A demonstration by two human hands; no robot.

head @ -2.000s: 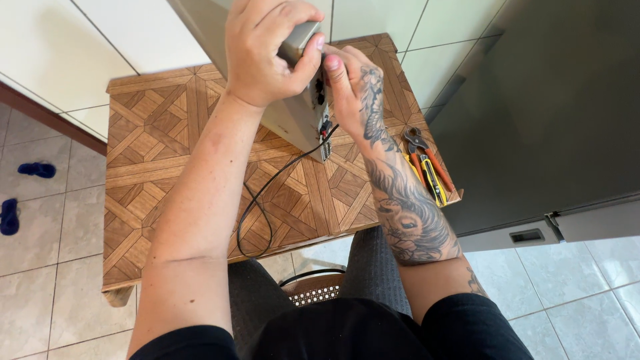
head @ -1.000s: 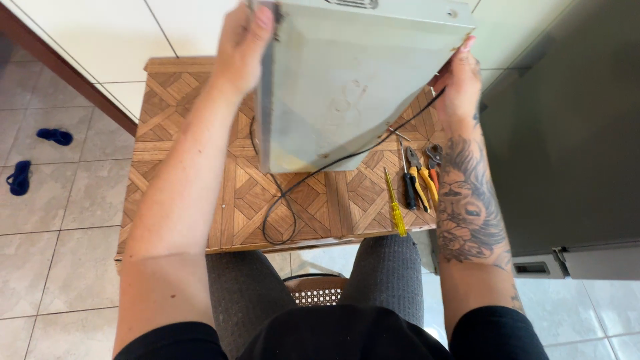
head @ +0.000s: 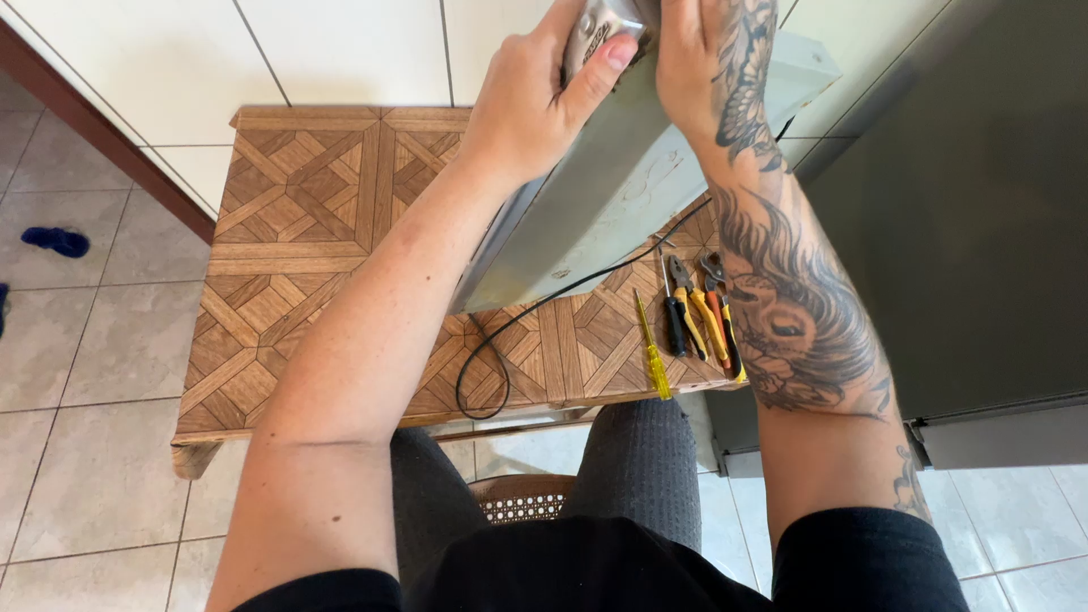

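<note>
A grey metal appliance casing (head: 586, 195) stands tilted on the wood-patterned table (head: 297, 246). My left hand (head: 544, 93) grips a silver metal part (head: 603, 30) at the casing's top, with the thumb across it. Close beside it, at the top edge of the view, is my right hand (head: 688, 68); its fingers are cut off by the frame, so its hold is hidden. A black cable (head: 578, 280) runs across the casing's lower part and loops on the table. By my right forearm lie a yellow screwdriver (head: 653, 357), a black-handled screwdriver (head: 674, 323) and pliers (head: 690, 306).
More pliers (head: 718, 314) lie partly behind my right forearm. A dark grey appliance (head: 960, 221) stands on the right, and a tiled wall (head: 357, 51) rises behind the table. Blue flip-flops (head: 56, 241) are on the floor at left. My legs are under the table's front edge.
A second ago my hands were apart on either side of the casing, its broad face towards me. Now the casing is turned at a slant and my hands are close together at its top.
</note>
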